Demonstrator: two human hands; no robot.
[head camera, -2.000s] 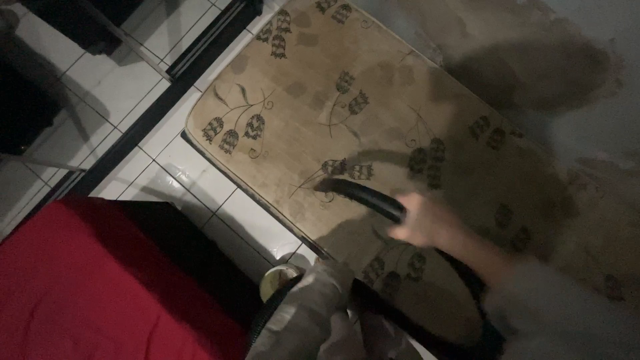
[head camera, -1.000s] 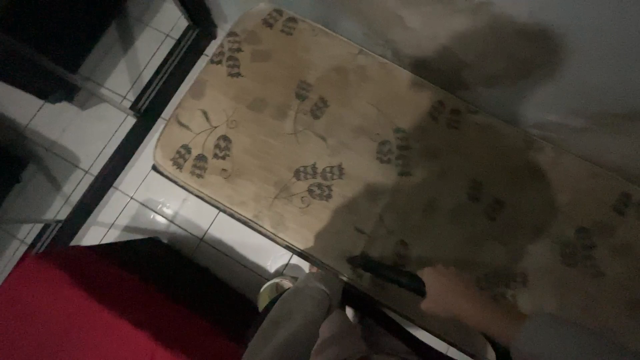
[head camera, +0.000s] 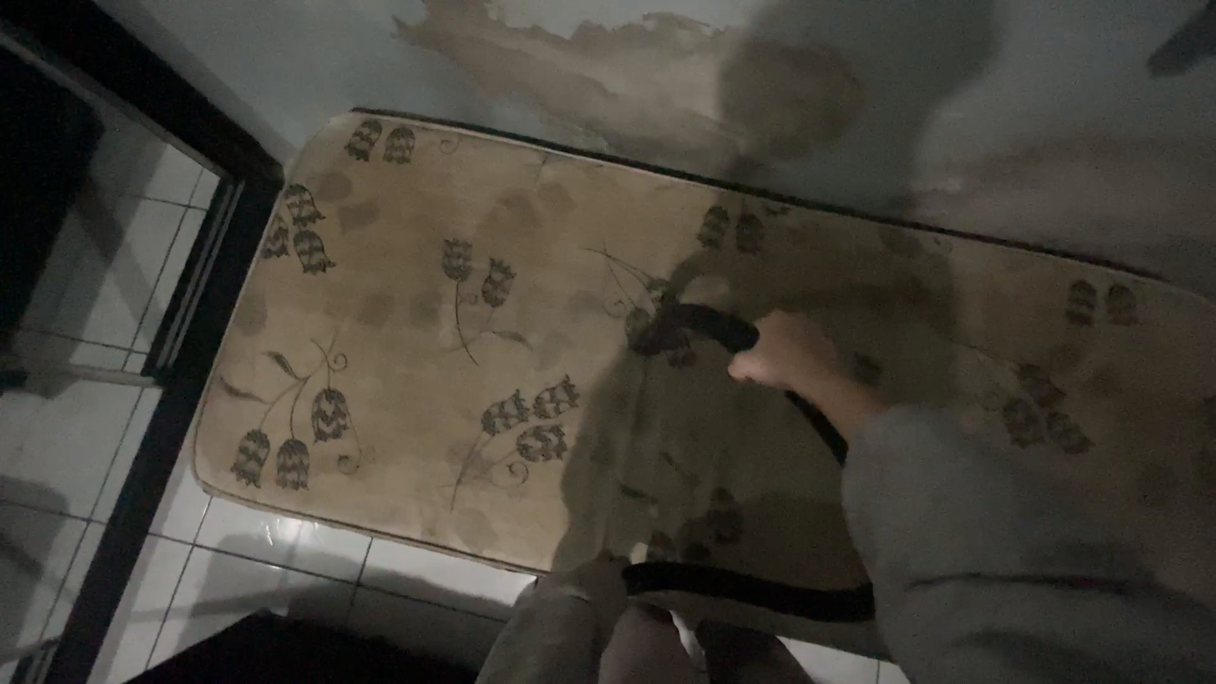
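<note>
A cream mattress (head camera: 399, 380) with a dark tulip print lies along the stained wall. My right hand (head camera: 784, 351), with a grey sleeve behind it, is closed around a curved black hose or tube (head camera: 712, 323). The hose's far end points down at the mattress near a printed flower, in shadow; whether it touches the fabric is unclear. More black hose shows below my wrist, and a thick length (head camera: 750, 589) crosses the mattress's near edge. My left hand cannot be made out; grey fabric folds fill the bottom middle.
Peeling, stained wall (head camera: 589, 66) borders the far side of the mattress. At left stands a black door or partition frame (head camera: 180, 380). White floor tiles (head camera: 285, 541) show beside the near edge, with a dark object (head camera: 256, 651) at the bottom left.
From near the mattress's near edge one second ago, my right hand has moved with the hose farther across toward the wall. The view has shifted, and the red fabric is out of sight.
</note>
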